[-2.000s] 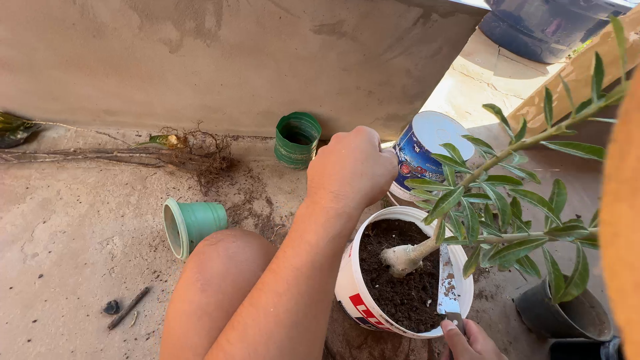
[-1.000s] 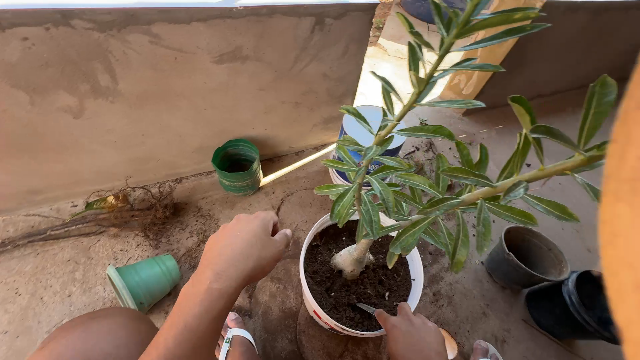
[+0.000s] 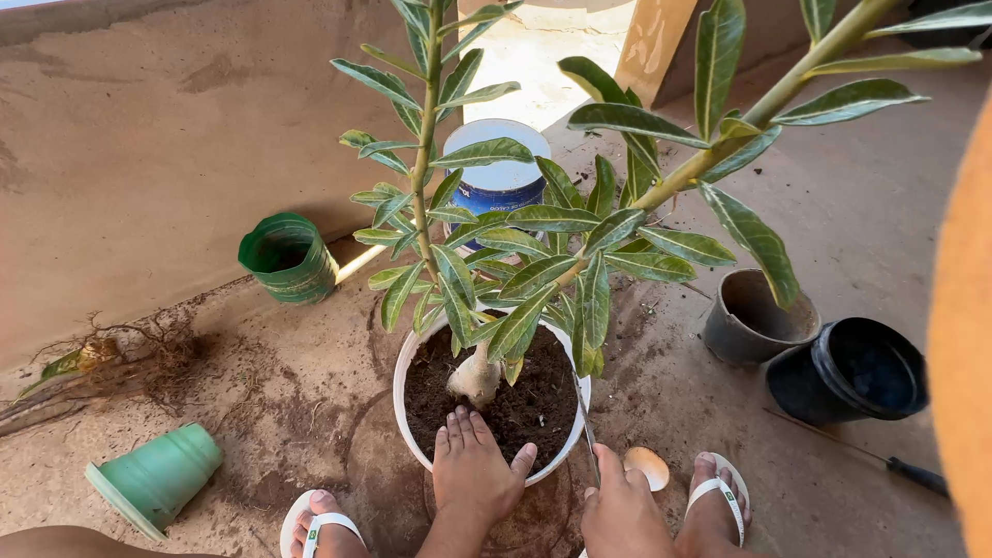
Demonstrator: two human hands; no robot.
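Note:
A desert rose plant with a swollen pale base (image 3: 476, 377) stands in dark soil (image 3: 535, 403) inside a white plastic bucket (image 3: 401, 387). Its two leafy branches rise and spread apart above the rim. My left hand (image 3: 474, 469) lies palm down on the soil at the near side of the base, fingers slightly spread, holding nothing. In my right hand (image 3: 625, 508), at the bucket's near right side, is a narrow metal blade (image 3: 587, 426) that reaches along the rim. The blade's handle is hidden in the fist.
A green cut container (image 3: 288, 260) and blue bucket (image 3: 500, 186) stand behind. Left lie an overturned light green pot (image 3: 159, 477) and uprooted roots (image 3: 147, 356). Right are a grey pot (image 3: 756, 318), a black pot (image 3: 852, 372), a black-handled tool (image 3: 914, 474) and an orange-brown round piece (image 3: 647, 467). My sandalled feet flank the bucket.
My left hand has come down onto the soil beside the plant's base. The blade, earlier over the soil, is now at the bucket's right rim. The view has shifted.

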